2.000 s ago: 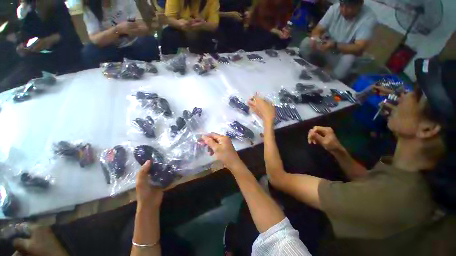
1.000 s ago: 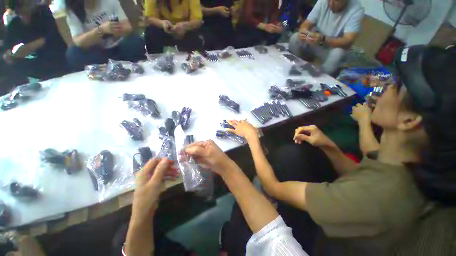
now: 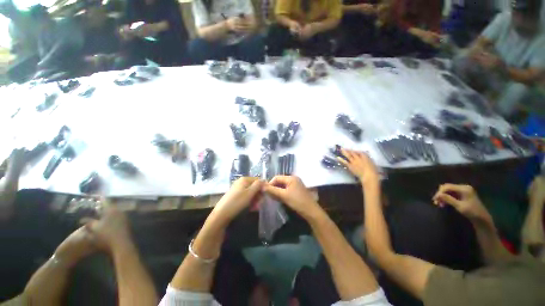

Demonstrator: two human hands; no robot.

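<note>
A clear plastic bag (image 3: 272, 216) hangs below my hands, in front of the table edge. It looks whitish and flat, with no dark contents to be seen. My left hand (image 3: 244, 194) and my right hand (image 3: 290, 192) pinch its top from both sides, with the fingertips almost touching. Just beyond my hands, a short row of slim black sticks (image 3: 286, 164) and a bag with black parts (image 3: 241, 165) lie on the table. The image is slightly blurred.
The white-covered table (image 3: 173, 107) carries scattered clusters of black parts. A neighbour's hand (image 3: 357, 164) touches a cluster on the right, near a long row of sticks (image 3: 406, 149). Another person's hands (image 3: 101, 224) are at the left. Several people sit along the far side.
My hands left the dark bundle on the table and came together at the clear bag's top. The view has turned left. The right neighbour's hand has moved to a nearer cluster.
</note>
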